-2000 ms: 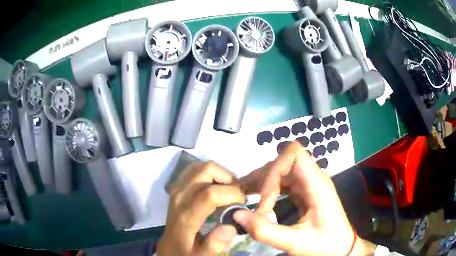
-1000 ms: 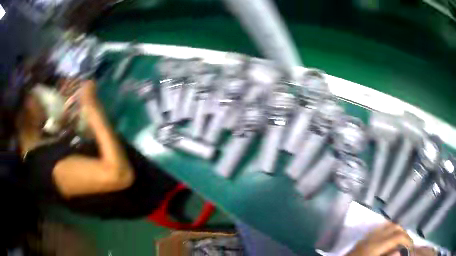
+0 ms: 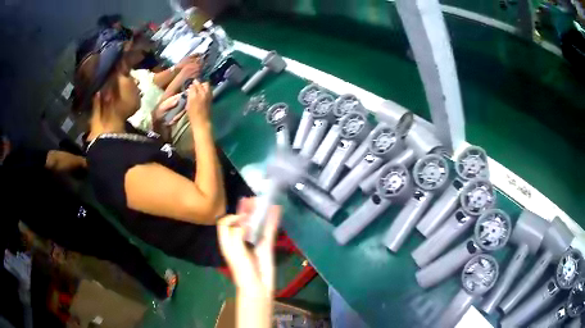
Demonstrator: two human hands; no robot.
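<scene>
My left hand (image 3: 247,246) reaches out from the bottom centre, slightly blurred. It holds a grey handheld fan (image 3: 261,214) by the handle, with the blurred head pointing up and away from me, over the bench's near edge. Another fan (image 3: 319,200) lies just right of the held fan's head. Many grey fans lie in a slanting row on the green bench (image 3: 378,278), most with round grilles up. My right hand is out of view.
A person in black (image 3: 160,186) sits at the bench on the left, working on a fan; others are beyond. A red stool (image 3: 298,272) and an open carton (image 3: 228,314) are below the bench edge. A pale post (image 3: 436,77) rises behind the bench. White paper (image 3: 474,318) shows at lower right.
The view has swung left along the bench. My left hand, earlier working with my right hand over the paper, is now stretched out with a fan. My right hand has left the picture.
</scene>
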